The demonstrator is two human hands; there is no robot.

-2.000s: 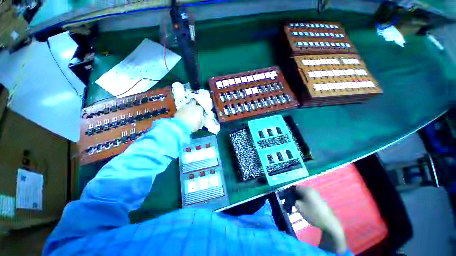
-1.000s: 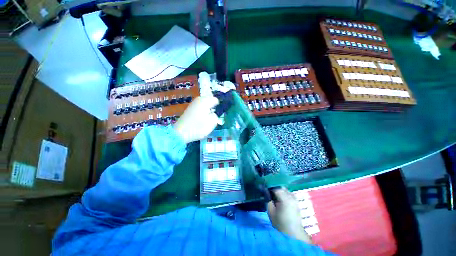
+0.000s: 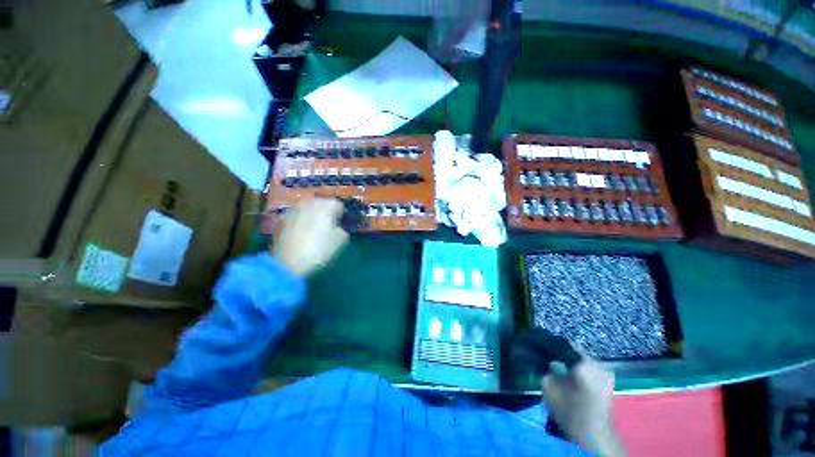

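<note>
The teal cover jig lies over the ribbed heat sinks, which show through its windows with small white pads. My left hand is at the front row of the reddish-brown component tray, dark-covered fingertips among the black transistors. Whether it grips one is hidden. My right hand is blurred, with dark-covered fingertips, between the jig's right side and the front left corner of the screw box. I cannot tell whether it holds anything.
A crumpled white cloth lies between the left tray and a second component tray. Stacked trays stand far right. The black screwdriver hangs behind the cloth. Cartons stand left. A red sheet shows below the bench edge.
The teal jig has moved from the screw box onto the heat sinks. My left hand has left the cloth for the left tray. My right hand has let go of the jig. The view has turned left.
</note>
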